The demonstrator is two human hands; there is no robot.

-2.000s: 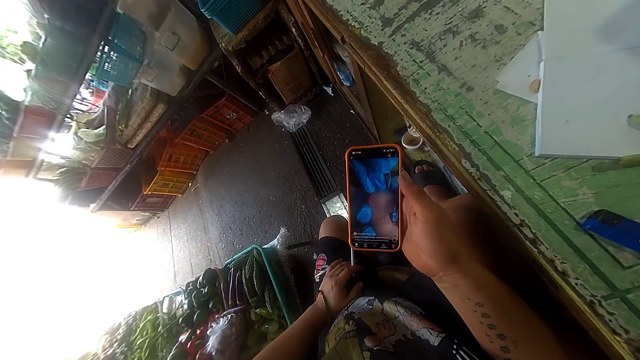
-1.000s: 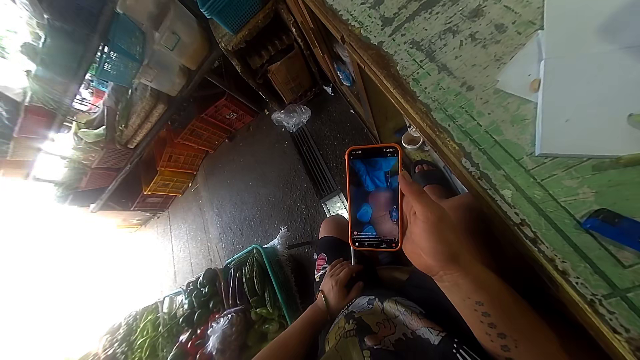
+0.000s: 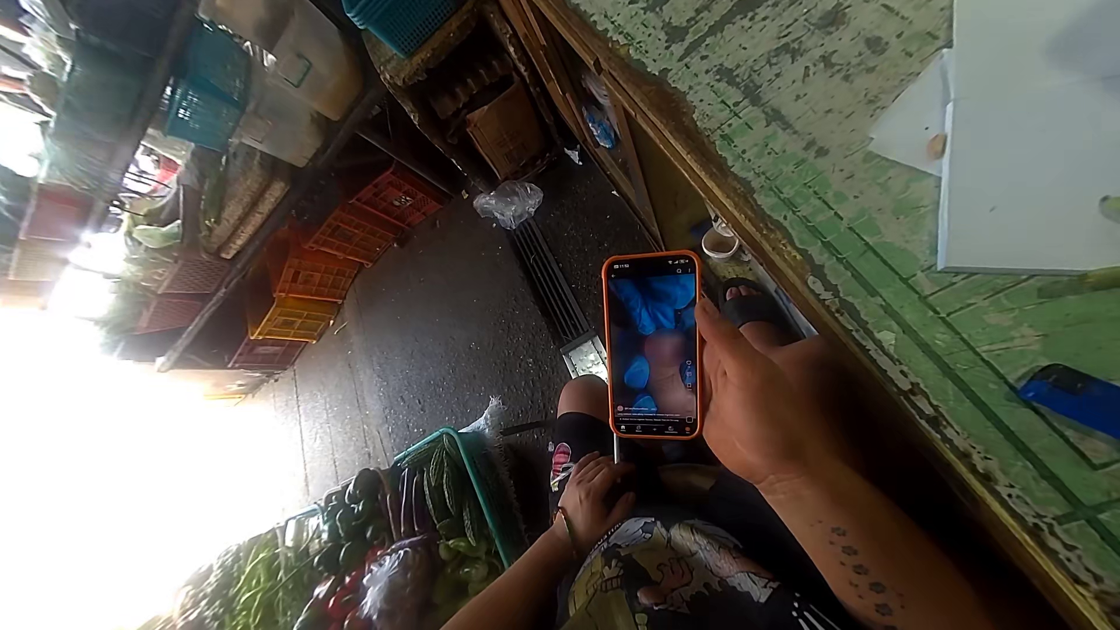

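Observation:
My right hand (image 3: 761, 402) holds a smartphone in an orange case (image 3: 654, 346) upright, with its lit screen facing me. The screen shows a picture with blue shapes. A white cable (image 3: 617, 448) runs down from the phone's lower edge. My left hand (image 3: 597, 499) rests on my leg, just below the phone and close to the cable. Its fingers are loosely bent and partly overlap; no object shows in it. A thin bracelet is on the left wrist.
A green painted tabletop (image 3: 840, 166) with a white board (image 3: 1032, 140) and a blue object (image 3: 1072, 398) lies at right. At lower left is a teal crate (image 3: 477, 481) of vegetables. Orange crates (image 3: 315, 273), a floor drain grate (image 3: 547, 280) and a clear plastic bag (image 3: 507, 204) lie beyond.

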